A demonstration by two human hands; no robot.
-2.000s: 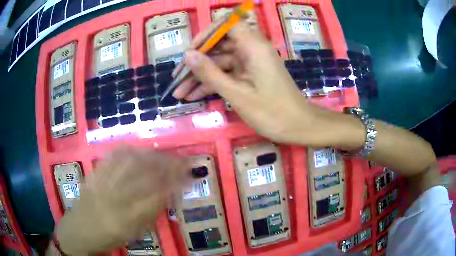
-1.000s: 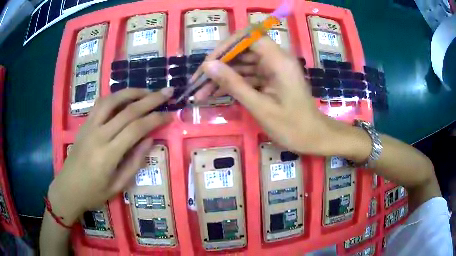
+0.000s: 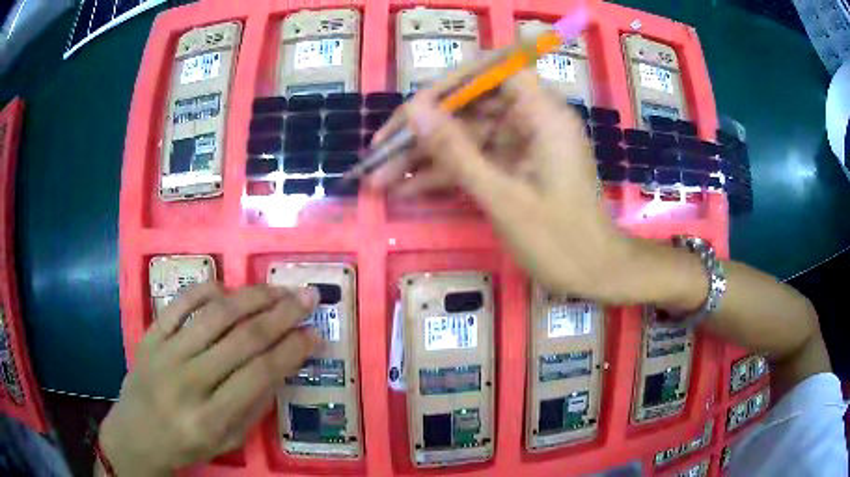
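Note:
My right hand (image 3: 522, 158) holds tweezers (image 3: 485, 79) with an orange grip and pink end; their tips are at the lower edge of a clear sheet of black oval pads (image 3: 303, 140). The sheet lies across the upper row of phones in the red foam tray (image 3: 252, 240). My left hand (image 3: 210, 363) has its fingertips at the top of a gold phone (image 3: 317, 438) in the lower row, beside a black oval pad (image 3: 328, 293). Another lower-row phone (image 3: 449, 359) has a black oval at its top. Whether the left fingers hold anything is hidden.
More foam trays with phones show at the lower right (image 3: 746, 373) and left edge (image 3: 14, 354). A white strip with black squares (image 3: 102, 20) lies at the upper left on the dark green bench (image 3: 70, 233). White curled material (image 3: 839, 116) is at the right.
My left hand has moved from the clear sheet down to the lower-row phone, where a black oval shows at the fingertips. The tray sits further right in view. The tweezers stay at the sheet.

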